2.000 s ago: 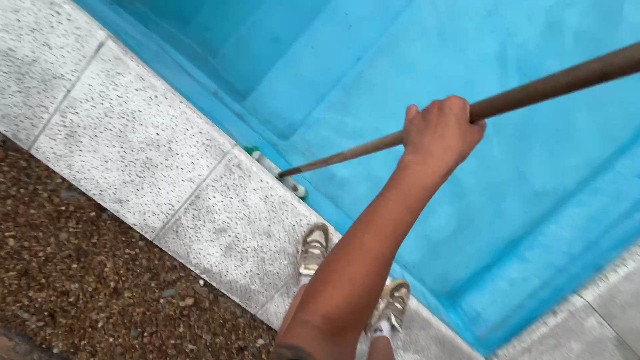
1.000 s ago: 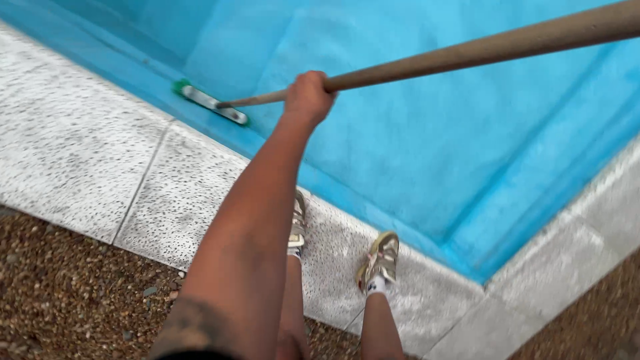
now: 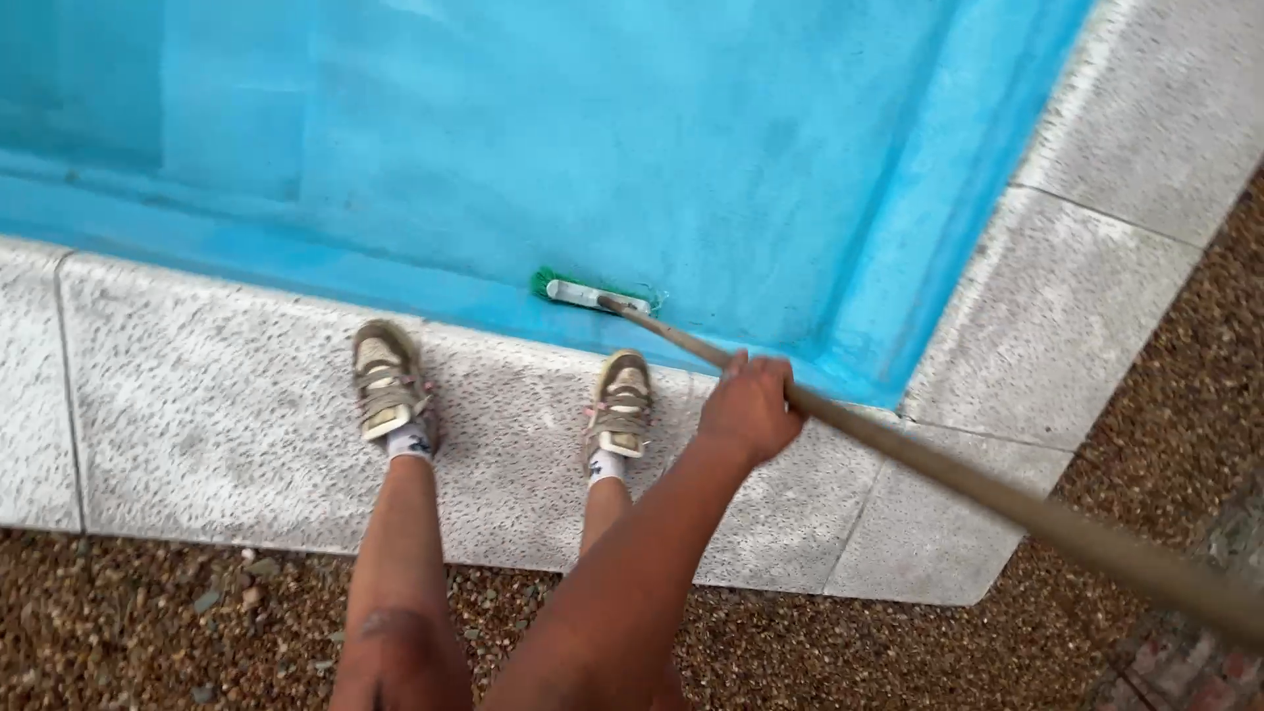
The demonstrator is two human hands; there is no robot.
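My left hand (image 3: 752, 407) is closed around a long, worn pole (image 3: 918, 459), partway along its length. The pole runs from the lower right edge of the head view down to a brush head (image 3: 598, 295) with a pale back and green bristles. That brush lies against the blue inner side of the pool (image 3: 612, 148), near the edge, with small ripples at its right end. My right hand is out of view, as is the pole's far end.
Both my shoes (image 3: 622, 403) stand on the pale, pitted stone coping (image 3: 247, 415), close to the pool's edge. The pool corner lies to the right, where the coping turns. Brown pebbled ground (image 3: 839, 652) borders the stone, with paving at the lower right. Step-like shapes show at the upper left.
The brush has moved along the pool side toward the corner, and the pole now slopes to the lower right instead of the upper right. My left hand stays around it. The view has turned.
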